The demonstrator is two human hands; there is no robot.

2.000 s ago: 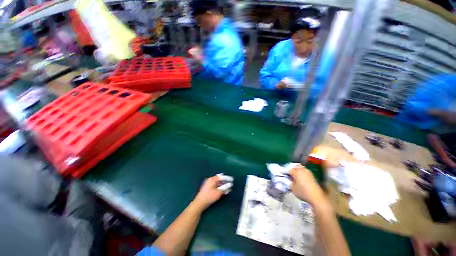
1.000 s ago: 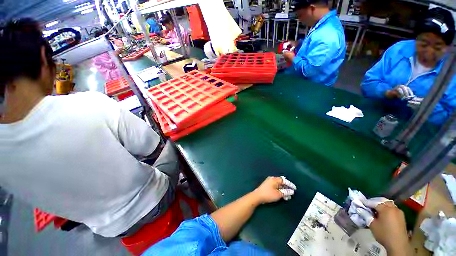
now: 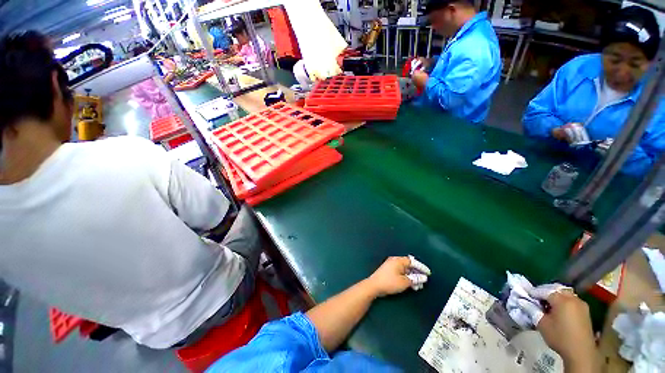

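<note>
My left hand [image 3: 397,277] is low over the green mat [image 3: 379,226], with white covers on its curled fingertips. No part shows in it, and I cannot tell if something is hidden inside. My right hand [image 3: 563,315], also with white fingertip covers, holds a crumpled white cloth [image 3: 521,297]. The cloth is against a small grey, blocky or jar-like object [image 3: 503,320] at the upper edge of the paper sheet [image 3: 467,331]. The sheet is printed and has dark stains. The cloth and fingers partly hide the grey object.
Red trays [image 3: 273,142] are stacked at the left, with more trays [image 3: 357,95] behind. A white wipe [image 3: 500,162] and clear jar [image 3: 560,179] lie across the mat. A metal post [image 3: 620,156], orange-red box [image 3: 611,283] and wipe pile [image 3: 645,335] are at right. A person [image 3: 124,218] sits close at left.
The view has turned left since the first frame, bringing the seated person into view. My right hand keeps the cloth at the grey object. My left hand has barely moved since the second frame.
</note>
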